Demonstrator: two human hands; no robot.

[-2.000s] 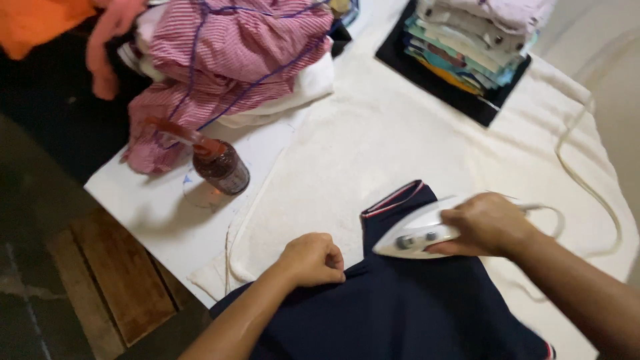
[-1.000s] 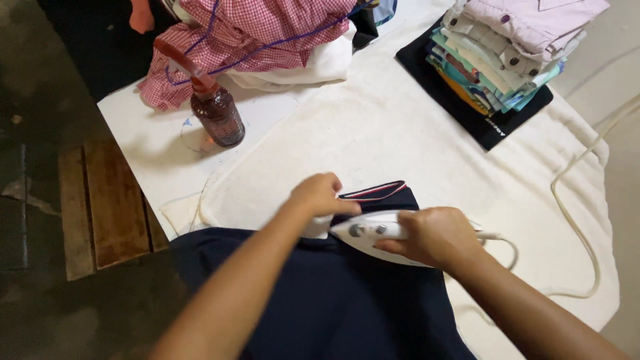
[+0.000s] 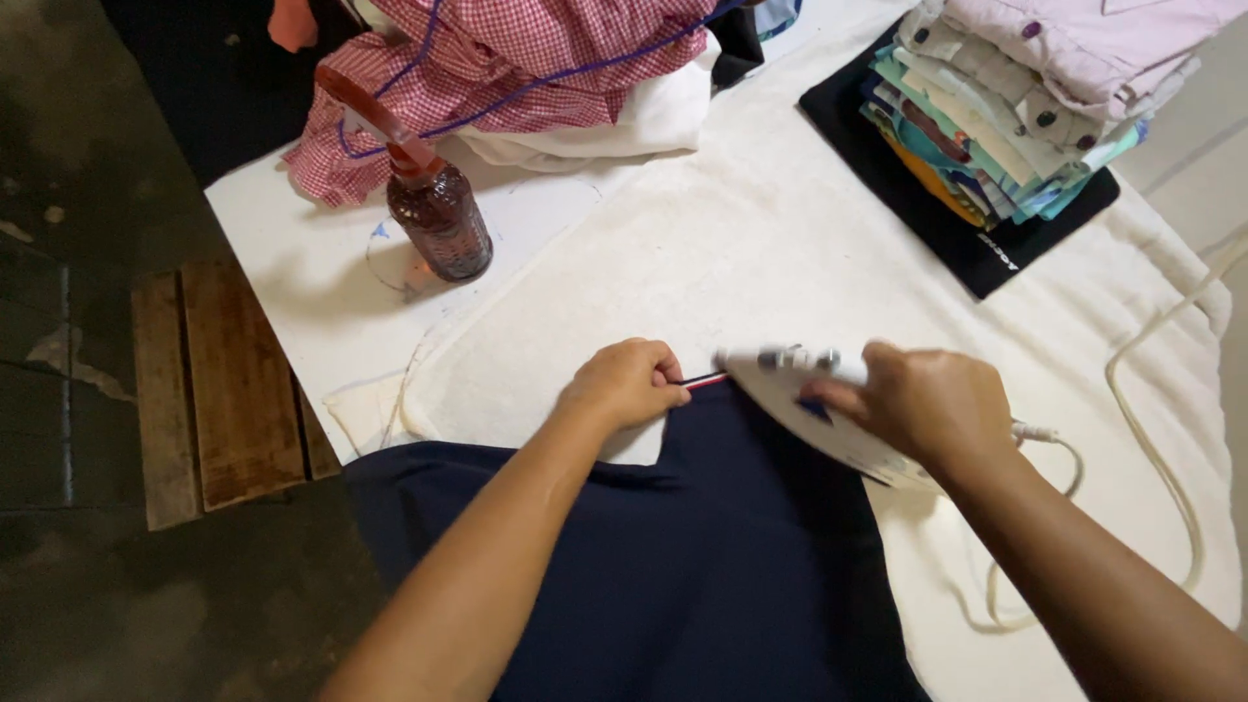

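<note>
A dark navy garment (image 3: 702, 556) lies over the near part of a cream cloth on the table, a narrow red, white and dark trim along its sleeve edge. My left hand (image 3: 629, 385) pinches the left corner of that trimmed edge between thumb and fingers. My right hand (image 3: 926, 400) grips the handle of a white clothes iron (image 3: 799, 395), blurred and tilted with part of its soleplate showing, its tip by the right end of the trim. Whether the iron touches the fabric cannot be told.
A reddish-brown spray bottle (image 3: 444, 224) stands at the left before a heap of red checked cloth (image 3: 546, 58). Folded clothes (image 3: 1014, 107) are stacked on a black item (image 3: 975, 263) at the back right. The iron's cord (image 3: 1141, 419) loops on the right. A wooden slatted piece (image 3: 234, 390) is below the table's left edge.
The iron, flatter over the sleeve a second ago, is now tilted at the sleeve's right side. My left hand has gone from the sleeve's lower left to the trim's corner.
</note>
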